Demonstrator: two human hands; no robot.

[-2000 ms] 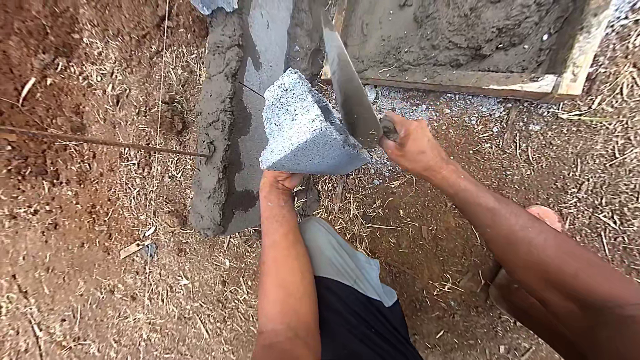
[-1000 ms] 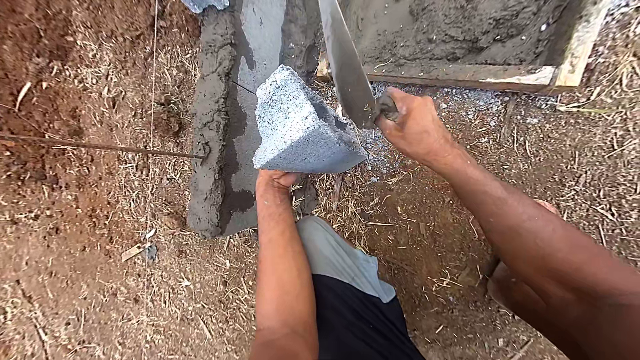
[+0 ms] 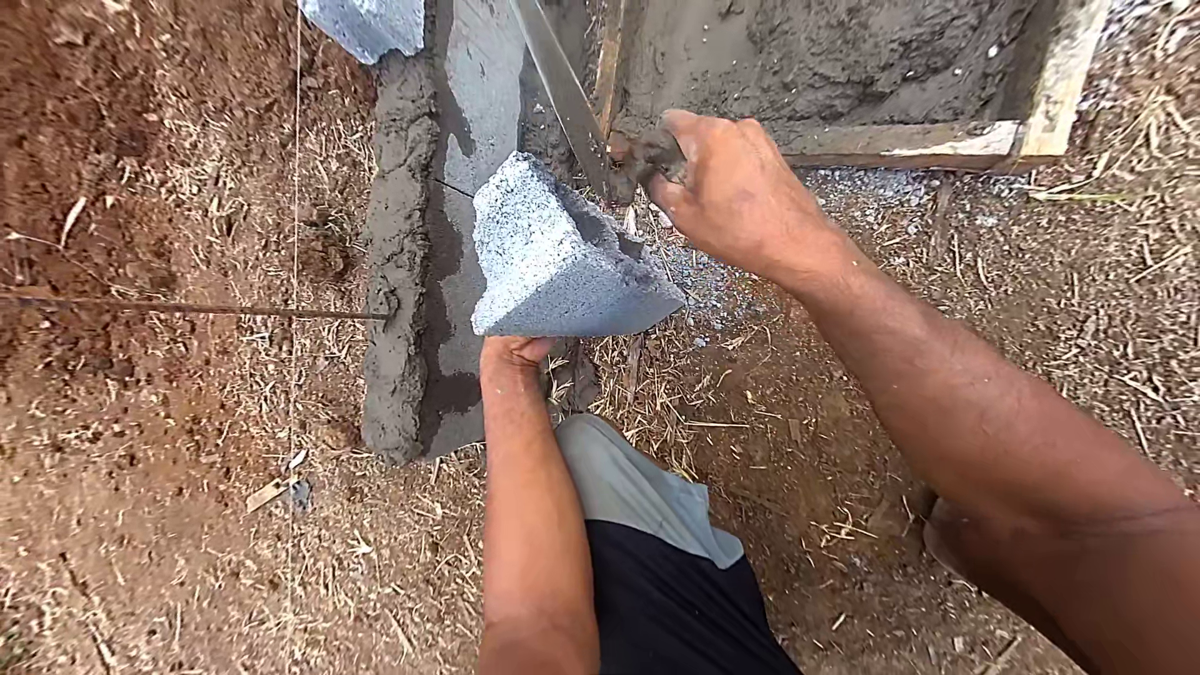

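A broken piece of grey concrete block [image 3: 562, 267] rests on my left hand [image 3: 518, 351], which supports it from beneath; most of the fingers are hidden by the block. My right hand [image 3: 727, 187] grips the mortar-covered handle of a steel trowel [image 3: 567, 98]. The trowel's blade points up and to the left, edge-on to the view, just above the block piece. Behind them runs a concrete footing or block course [image 3: 483, 84] with a thick ridge of wet mortar [image 3: 398, 253] along its left side.
A wooden-framed trough [image 3: 900, 142] of wet mortar lies at the upper right. Another grey block [image 3: 370, 23] sits at the top left. A thin rod [image 3: 187, 307] reaches the mortar ridge from the left, crossing a taut string [image 3: 296, 187]. Straw and soil surround the work.
My right hand and the trowel have moved up and left relative to the block piece, and the blade has turned more edge-on. The left hand still supports the block piece.
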